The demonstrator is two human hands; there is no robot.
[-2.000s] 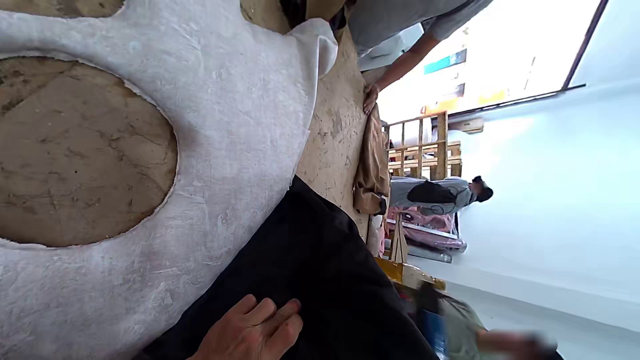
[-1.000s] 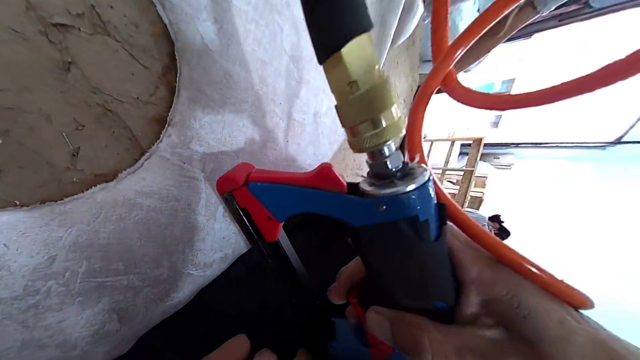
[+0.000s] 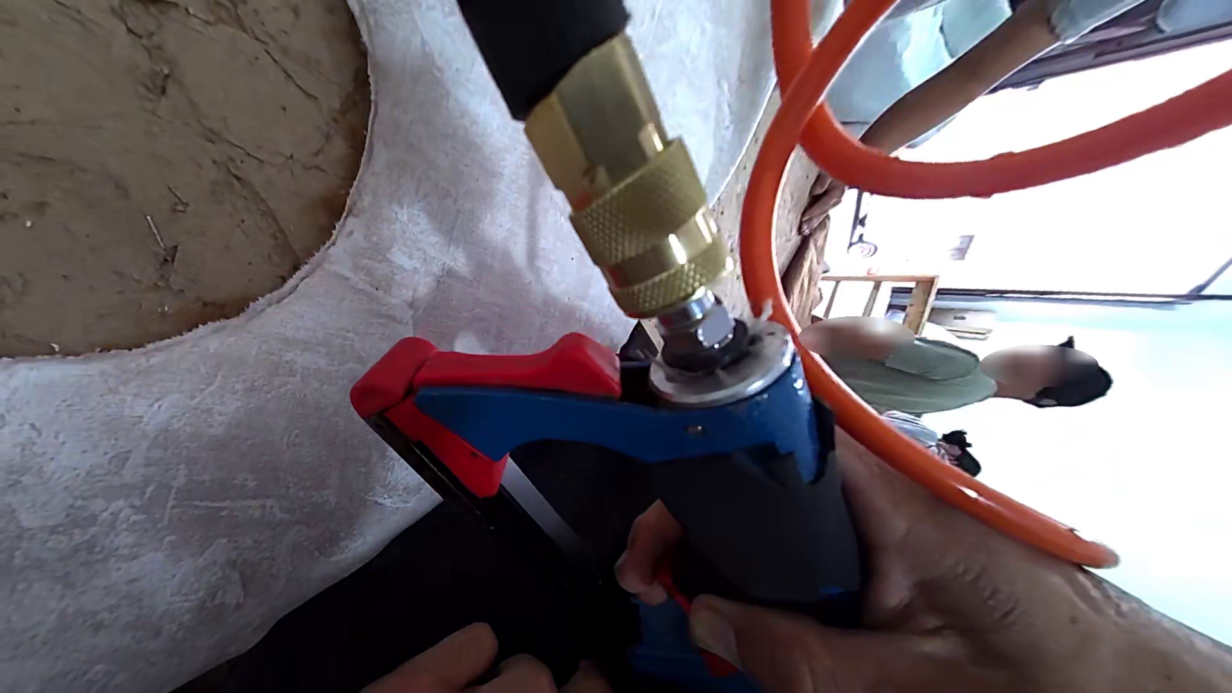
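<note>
My right hand [image 3: 770, 626] grips a blue, red and black pneumatic stapler [image 3: 751, 510], its thumb and a finger near the red trigger. A knurled brass coupler [image 3: 645, 207] joins the stapler to a black hose end. The stapler's narrow magazine slants over black fabric [image 3: 385, 587]. At the bottom edge, the fingertips of my left hand [image 3: 491, 664] lie on or close to this fabric; the rest of that hand is out of view, so its grip is unclear. Pale grey fabric [image 3: 462, 241] with a rounded cutout borders the black fabric.
An orange air hose [image 3: 770, 221] loops beside the stapler and across my right forearm. Scuffed brown board [image 3: 164, 173] with loose staples shows through the cutout. A co-worker's arm [image 3: 953, 82] reaches in at the top right. Another person [image 3: 924, 371] stands farther back, near a wooden frame [image 3: 919, 298].
The stapler, absent from view two seconds ago, came in held in my right hand, with its orange hose. My left hand shows less at the bottom edge. A person in green now appears at the right.
</note>
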